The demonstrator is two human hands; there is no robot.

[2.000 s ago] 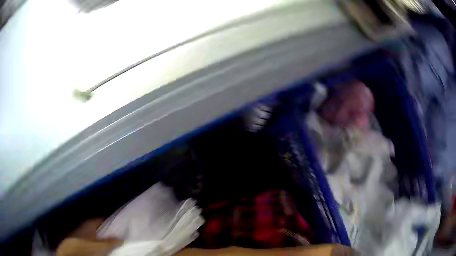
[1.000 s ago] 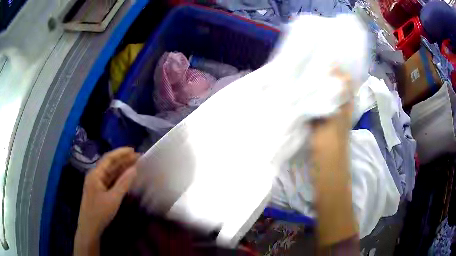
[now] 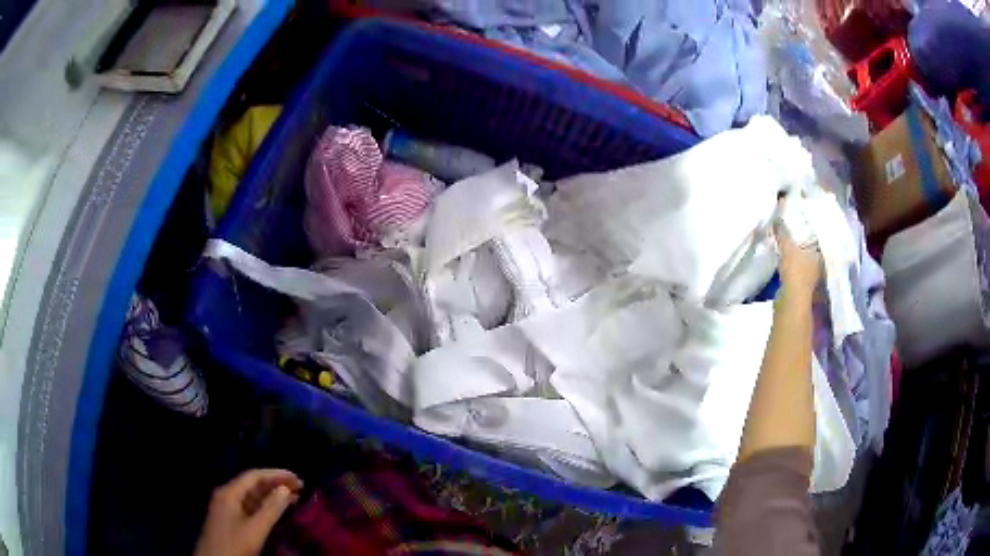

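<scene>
A blue plastic crate (image 3: 434, 445) beside the table holds a heap of white cloth (image 3: 641, 358). My right hand (image 3: 798, 239) is at the crate's far right side and grips a bunched white fabric panel (image 3: 695, 201); the cloth partly hides its fingers. My left hand (image 3: 248, 508) is at the bottom left, outside the crate, with fingers curled and thumb apart, and no cloth shows in it. Its wrist is cut off by the picture's edge.
The table edge (image 3: 119, 272), grey and blue, runs down the left. Pink striped cloth (image 3: 353, 190) lies in the crate. Light blue garments (image 3: 695, 54) are piled behind it. A cardboard box (image 3: 899, 168) and red crate (image 3: 885, 81) stand at the upper right.
The white panel has moved away from my left hand and now lies over the crate's right part, held by my right hand. My left hand has dropped lower in view.
</scene>
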